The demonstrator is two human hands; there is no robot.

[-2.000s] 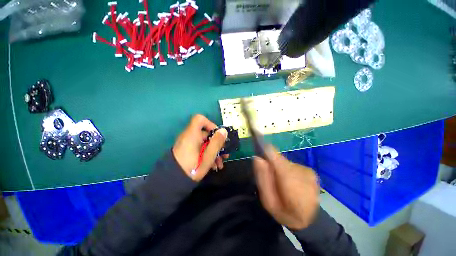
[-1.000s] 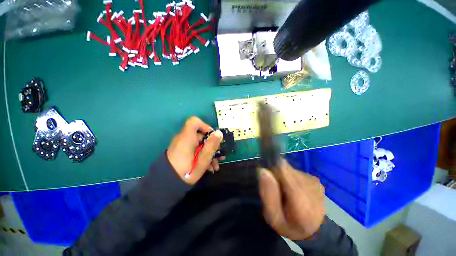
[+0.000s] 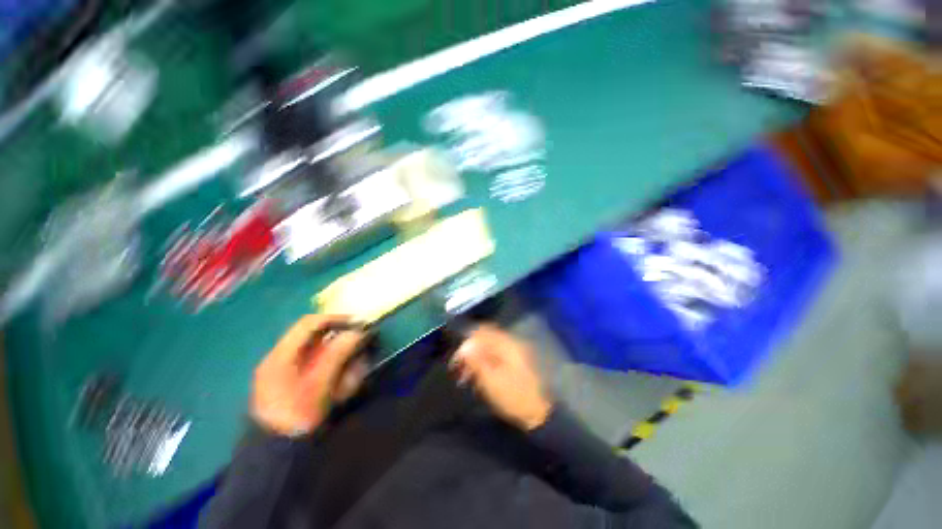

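The view is badly blurred. My left hand (image 3: 302,377) is at the table's front edge, its fingers closed around a small dark module (image 3: 356,367) with a trace of red at it. My right hand (image 3: 503,374) is to the right, also at the edge. Something dark shows at its fingertips, too blurred to tell if it is held. The pale-yellow jig (image 3: 408,269) lies just beyond both hands. Red lead wires (image 3: 222,253) are heaped to its upper left. Circuit boards (image 3: 145,432) lie at the lower left.
The screw feeder (image 3: 346,212) stands behind the jig, a dark blurred shape above it. Clear rings (image 3: 485,129) lie beyond its right side. A blue bin (image 3: 790,222) with white parts is below the edge at right. An orange-brown sleeve (image 3: 883,114) reaches in at far right.
The view has swung right and tilted, bringing in the bin's contents and the orange-brown sleeve. My right hand no longer shows the long dark tool clearly. My left hand still holds the module.
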